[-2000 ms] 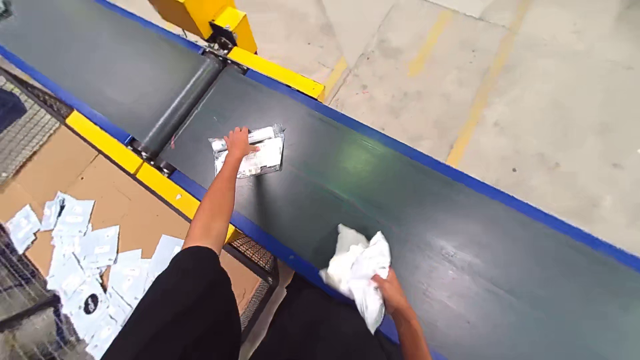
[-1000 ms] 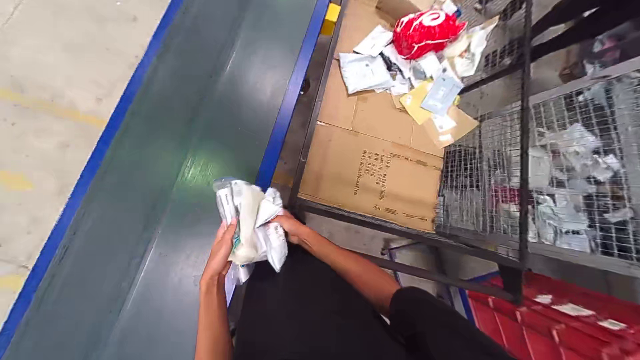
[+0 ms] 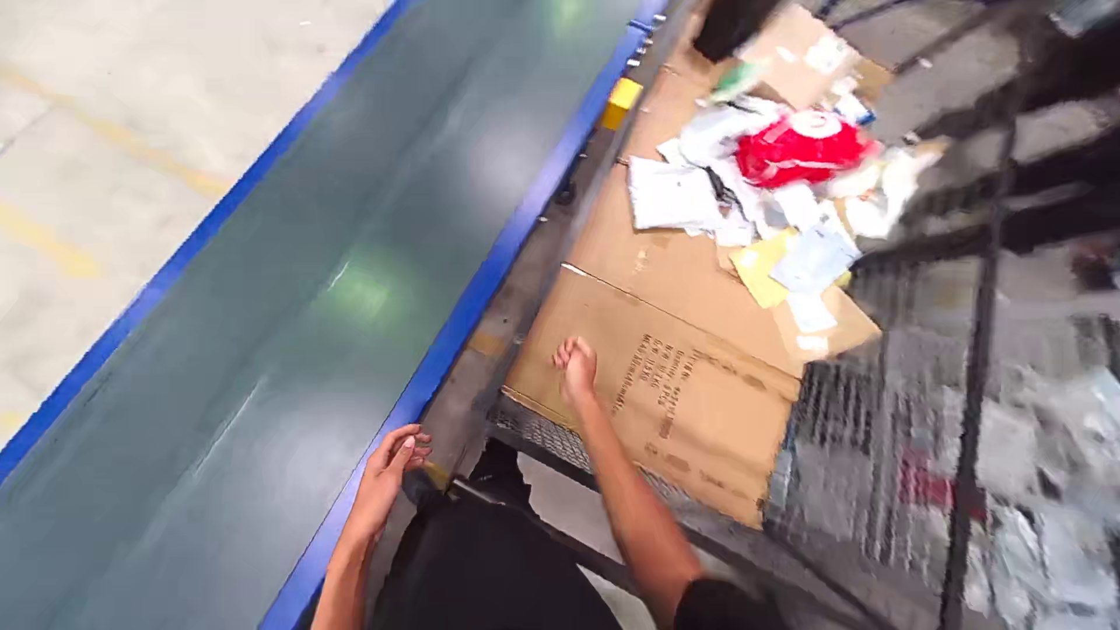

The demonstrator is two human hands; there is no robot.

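Note:
My left hand (image 3: 392,468) is held over the blue edge of the conveyor belt (image 3: 350,289), fingers loosely bent, with nothing in it. To its right, my right hand (image 3: 576,366) is over the flattened cardboard (image 3: 604,332) lining a wire mesh cage cart. Its fingers are curled but somewhat apart, and it holds nothing. Farther up the cardboard lies a pile of parcels: a red plastic bag (image 3: 801,149), a white mailer (image 3: 672,194), a yellow envelope (image 3: 761,262) and a pale blue mailer (image 3: 814,258). Some parcels overlap and are partly hidden.
Dark metal bars (image 3: 976,376) of the cage stand at the right, blurred. Behind them are more parcels (image 3: 1015,525). A yellow block (image 3: 620,103) sits by the belt's right edge. Concrete floor (image 3: 114,149) with faded yellow lines lies beyond the belt.
The white packages held in both hands one second ago are out of my hands. My hands have moved apart. Since two seconds ago the view has swung from the belt toward the cart.

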